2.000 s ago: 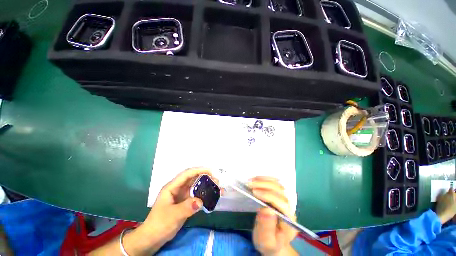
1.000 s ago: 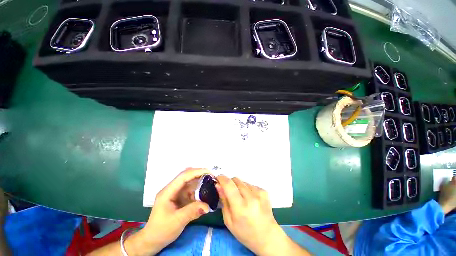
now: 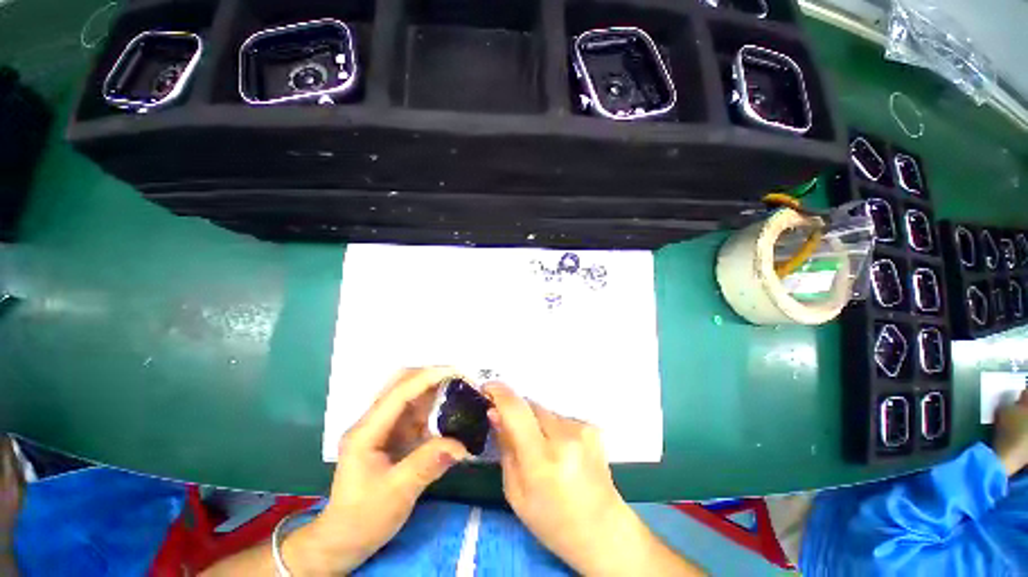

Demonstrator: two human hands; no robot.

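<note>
A dark watch case (image 3: 463, 418) with a silver rim is held over the lower part of the white paper sheet (image 3: 395, 327). My left hand (image 3: 378, 479) grips it between thumb and fingers from the left. My right hand (image 3: 564, 479) has its fingertips against the case's right edge; its palm is hidden, and no tweezers show. Small dark components (image 3: 569, 268) lie in a cluster near the paper's top edge, and a few tiny bits lie just above the case.
A stacked black foam tray (image 3: 451, 180) stands behind the paper, holding watch cases, one pocket empty. A tape roll (image 3: 750, 271) with a clear bag stands right of the paper. Further foam trays (image 3: 860, 394) are at right. People in blue sleeves (image 3: 936, 518) sit at both sides.
My right hand held the tweezers two seconds ago; they no longer show, and its fingertips have moved left onto the case. The case has turned in my hands. The view has shifted slightly.
</note>
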